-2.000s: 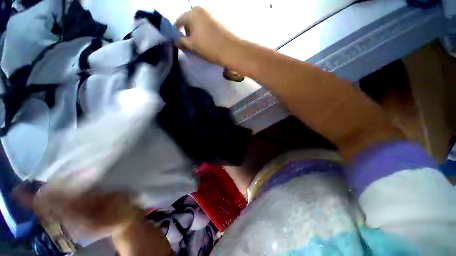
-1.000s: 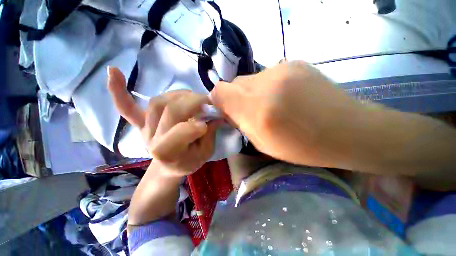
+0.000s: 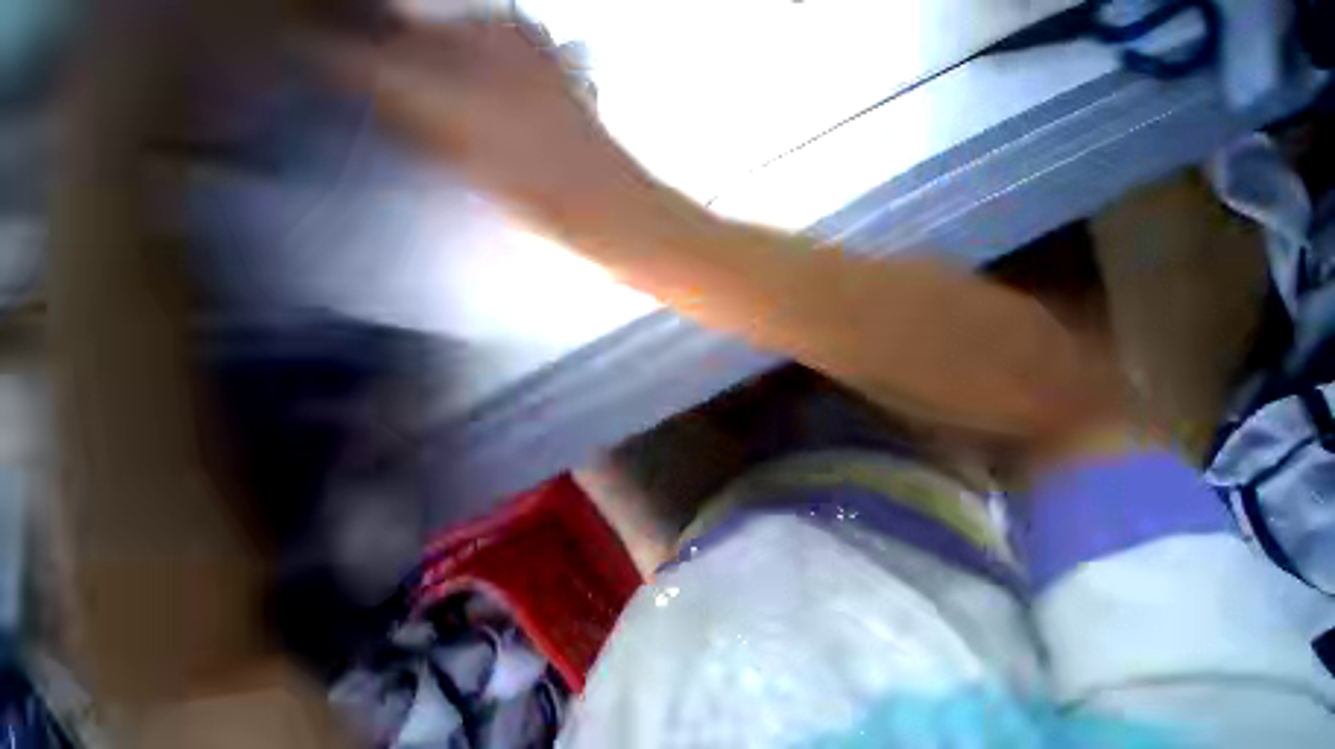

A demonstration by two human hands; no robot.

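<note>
My right hand (image 3: 439, 81) reaches to the upper left over the white machine table (image 3: 761, 103). It is strongly blurred, and its fingers cannot be made out. My left forearm runs up the left side of the picture; its hand is blurred or cut off near the top left corner. Whether either hand holds cloth cannot be told. A dark blurred area, perhaps black cloth (image 3: 315, 439), lies between my left forearm and the table edge.
Dark-handled scissors (image 3: 1171, 37) lie on the table at the upper right. The grey table edge (image 3: 937, 205) runs diagonally. A red basket or stool (image 3: 549, 563) and striped cloth (image 3: 439, 673) are below left. More pale, dark-edged cloth (image 3: 1288, 468) is at the right.
My hands have moved from the middle to the upper left. The black-and-white garment they worked on is gone from the middle and left. Pale cloth now shows at the right edge. The view has shifted.
</note>
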